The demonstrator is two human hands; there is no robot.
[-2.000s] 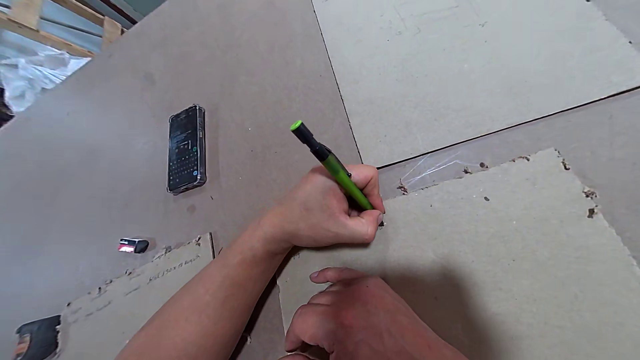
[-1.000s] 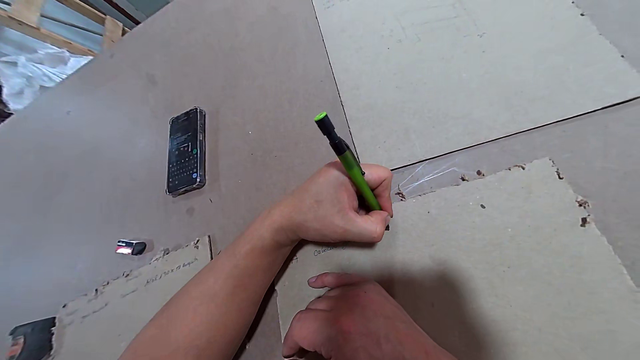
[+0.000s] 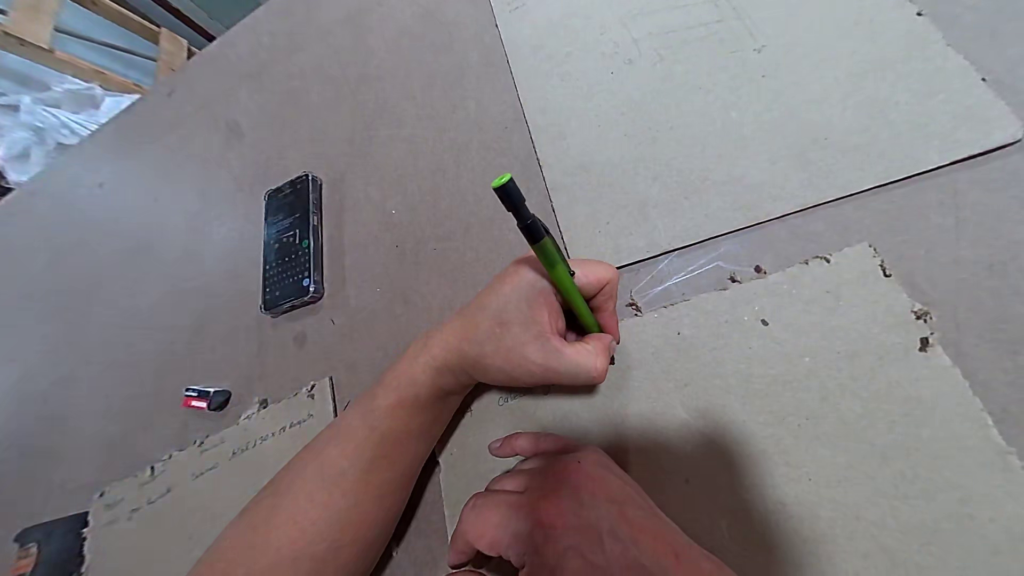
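Observation:
My left hand (image 3: pixel 532 328) grips a green-and-black pen or mechanical pencil (image 3: pixel 566 286), tilted with its top up and to the left. Its tip end is at the upper left part of a rough-edged sheet of greyish cardboard (image 3: pixel 800 376). A little handwriting shows on the sheet just below that hand. My right hand (image 3: pixel 560 504), fingers loosely bent, rests on the same sheet nearer to me, holding nothing that I can see. Its fingertips are partly hidden.
A phone (image 3: pixel 292 244) with its screen lit lies left of my hands. Nearer are a small black, white and red object (image 3: pixel 206 398), a handwritten cardboard piece (image 3: pixel 192 496) and a dark object (image 3: pixel 56 544). Another large sheet (image 3: pixel 752 120) lies beyond, and clear plastic film (image 3: pixel 688 272) is between the sheets.
The pen has become more upright than two seconds ago, and my left hand has shifted slightly right. Handwriting now shows below it. My right hand has stayed on the sheet.

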